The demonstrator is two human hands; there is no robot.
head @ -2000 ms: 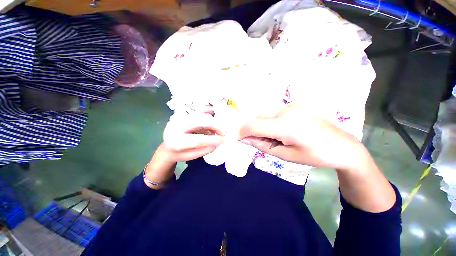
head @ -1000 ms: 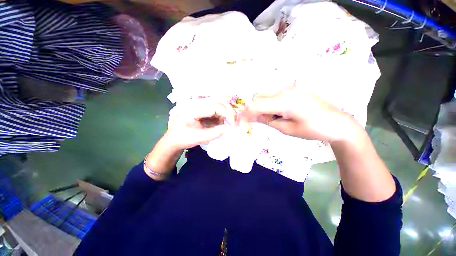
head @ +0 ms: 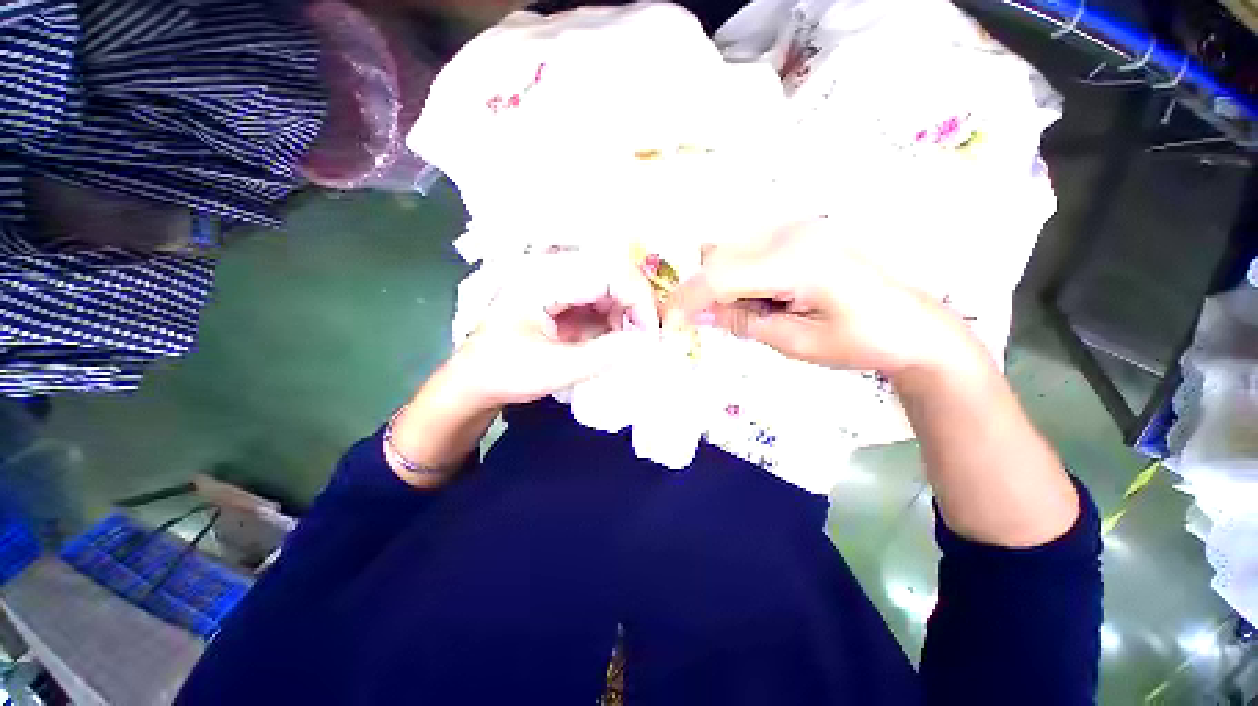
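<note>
A white floral garment point(head: 607, 124) with small red, pink and yellow flowers and a wavy lower edge lies over my lap, strongly overexposed. My left hand point(head: 552, 338) pinches its cloth between thumb and fingertips beside a yellow and pink flower. My right hand point(head: 814, 304) is just to the right, fingers curled, its fingertips on the same spot and almost touching the left ones. A small dark shape shows in the right palm; I cannot tell clearly what it is. Glare hides the fine detail at the fingertips.
Striped navy and white garments point(head: 180, 104) hang at the left beside a pink plastic-wrapped thing point(head: 352, 104). Blue crates point(head: 152, 572) stand at lower left. A blue rail point(head: 1152, 55) with wire hooks is at upper right. White ruffled cloth point(head: 1221, 428) hangs at the far right. The floor is green.
Both hands have moved up the garment from near its lower edge to the yellow flower, and the pinched cloth has come up with them. The surroundings have shifted slightly in view.
</note>
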